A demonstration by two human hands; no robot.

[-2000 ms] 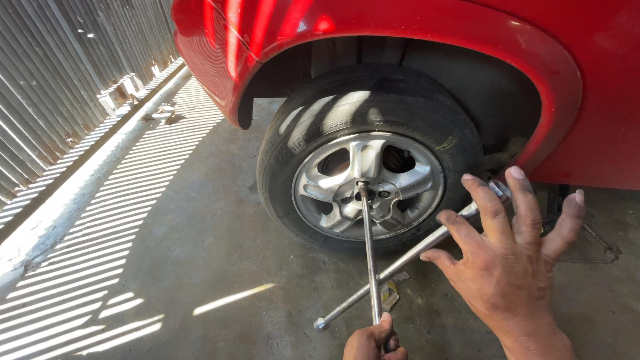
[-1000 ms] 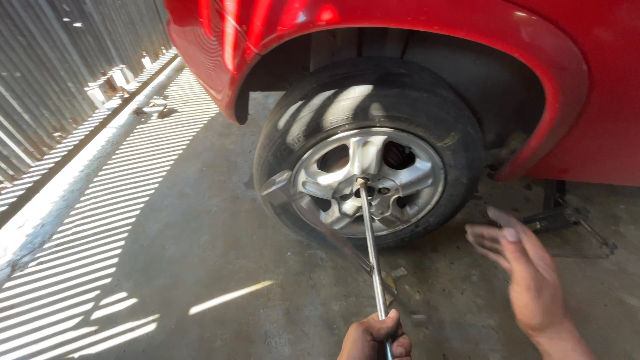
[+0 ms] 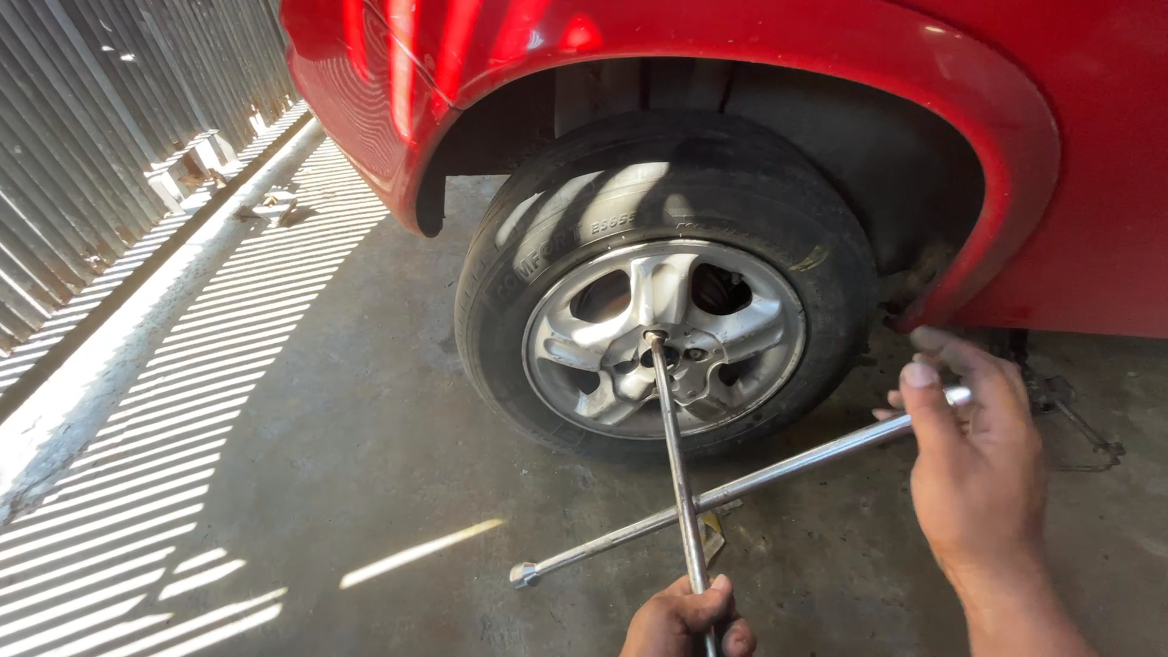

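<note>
A chrome four-way lug wrench (image 3: 678,447) has one socket end on a lug nut near the hub of a silver alloy wheel (image 3: 662,274). My left hand (image 3: 689,620) is closed around the near end of that shaft, at the bottom of the view. The cross bar runs slantwise, its free socket low on the left. At its upper right end is my right hand (image 3: 981,447), fingers bent and apart around the socket; whether they touch it I cannot tell. A black tire (image 3: 785,210) surrounds the wheel, below the fender of a red car (image 3: 967,100).
A dark jack (image 3: 1049,392) with a crank rod stands under the car at the right. A yellowish scrap (image 3: 712,538) lies on the concrete floor (image 3: 365,456) behind the wrench. Along the left runs a corrugated metal wall (image 3: 100,137) above a pale curb (image 3: 137,310).
The cross bar was blurred in a different slant one second ago and now lies slanting up to the right. My right hand has moved up to its end. My left hand stays on the shaft.
</note>
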